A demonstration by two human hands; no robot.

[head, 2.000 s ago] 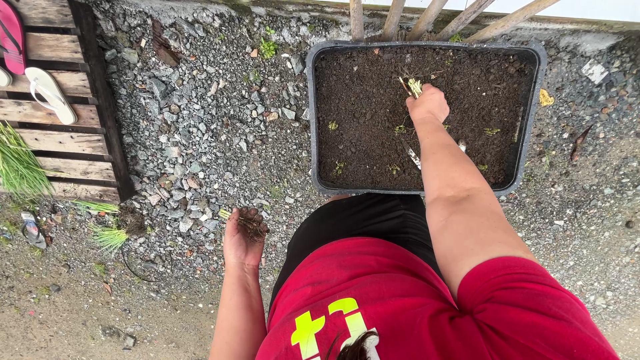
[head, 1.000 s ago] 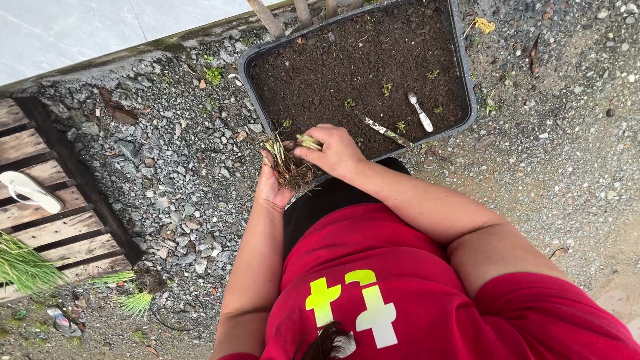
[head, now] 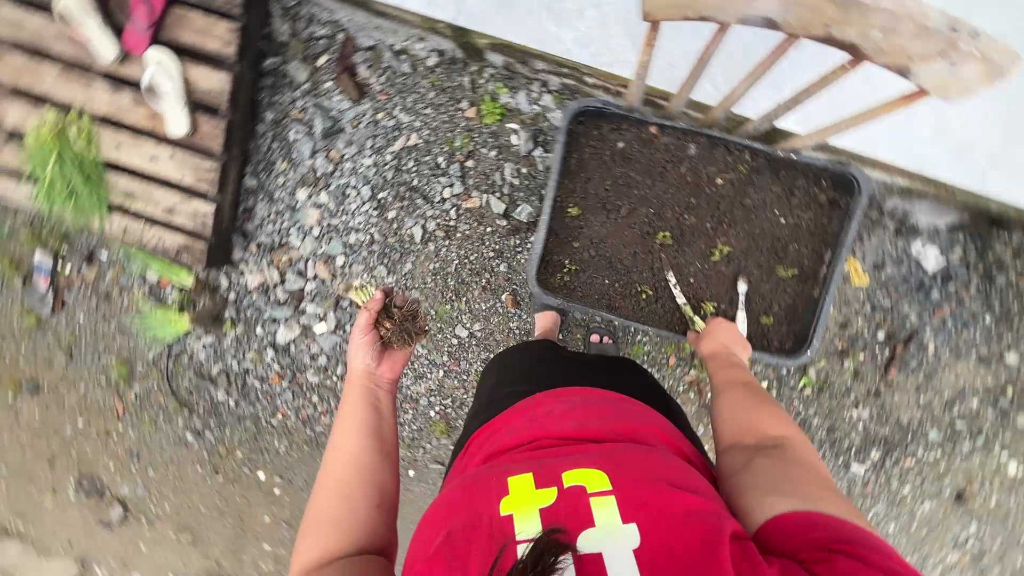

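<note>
My left hand (head: 378,340) is closed around a clump of cut plant stems with brown, soil-covered roots (head: 402,322), held above the gravel left of the tub. My right hand (head: 720,340) is at the near rim of a grey plastic tub (head: 538,248) filled with dark soil. Beside its fingers lies the lower end of a knife (head: 678,290) with a dirt-smeared blade; whether the fingers grip it cannot be told. Just right of the knife, a white-handled tool (head: 742,306) rests on the soil. Small green seedlings (head: 720,252) stand in the soil.
A wooden chair back (head: 800,32) with spindles rises behind the tub. At left, a slatted wooden pallet (head: 160,160) holds pale slippers (head: 166,90) and a bunch of thin green leaves (head: 68,164). More green plants (head: 160,320) lie on the ground by the pallet. My feet (head: 602,340) stand by the tub.
My hands, together at the root clump one second ago, are now apart. The left still holds the clump; the right has moved to the knife at the tub's near rim. The view has shifted.
</note>
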